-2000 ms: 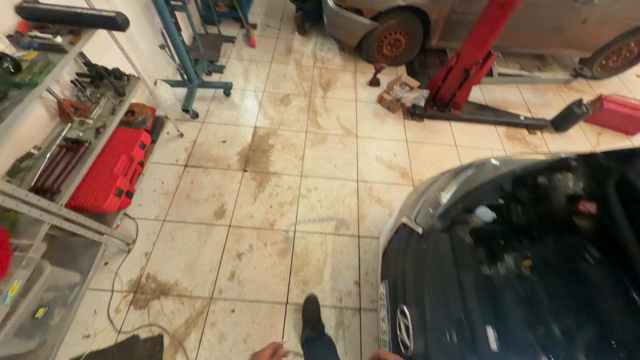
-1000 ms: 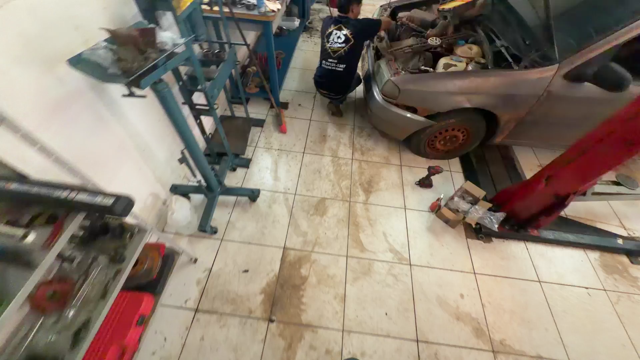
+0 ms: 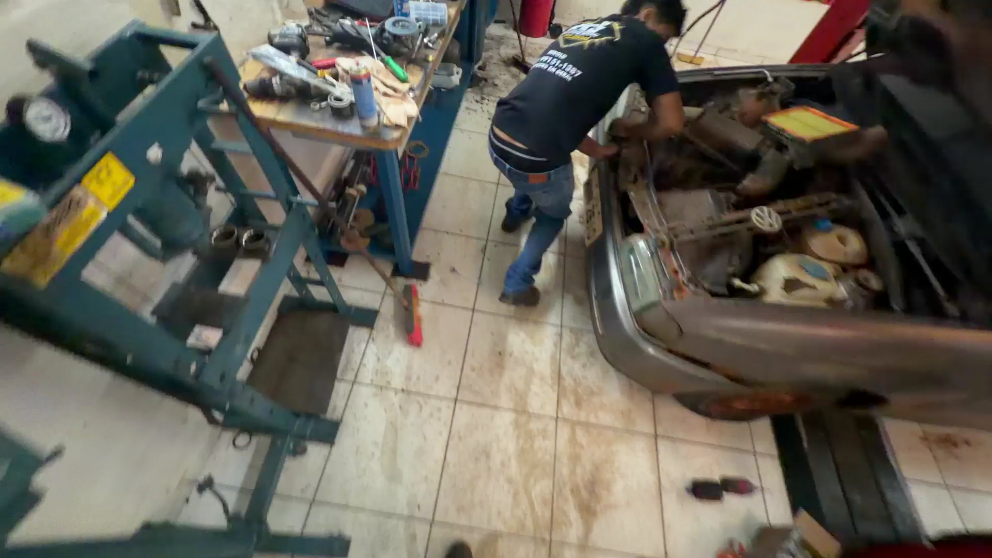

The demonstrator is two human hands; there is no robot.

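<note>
Neither my left hand nor my right hand shows in the head view; only the tip of one of my shoes (image 3: 459,549) appears at the bottom edge. Ahead, a co-worker (image 3: 570,85) in a dark T-shirt and jeans bends over the front of a grey Volkswagen car (image 3: 814,341) with its engine bay exposed, both arms reaching to its front edge. An air filter (image 3: 811,122) with a yellow-orange frame lies over the engine. On the left, a wooden-topped workbench (image 3: 333,132) holds a spray can (image 3: 363,94), a green-handled screwdriver (image 3: 395,69), a rag and several other tools.
A teal shop press (image 3: 256,341) with a round gauge (image 3: 47,118) fills the left side. A broom with a red head (image 3: 413,316) leans near the bench, its head on the tiles. Low at the right are a dark and red tool (image 3: 721,487), an opened cardboard box (image 3: 814,535) and a dark lift ramp (image 3: 845,473).
The view has moved forward towards the bench and the grey car. The co-worker, crouching by the car one second ago, is now on their feet and bent over. My hands, partly visible two seconds ago, are out of view.
</note>
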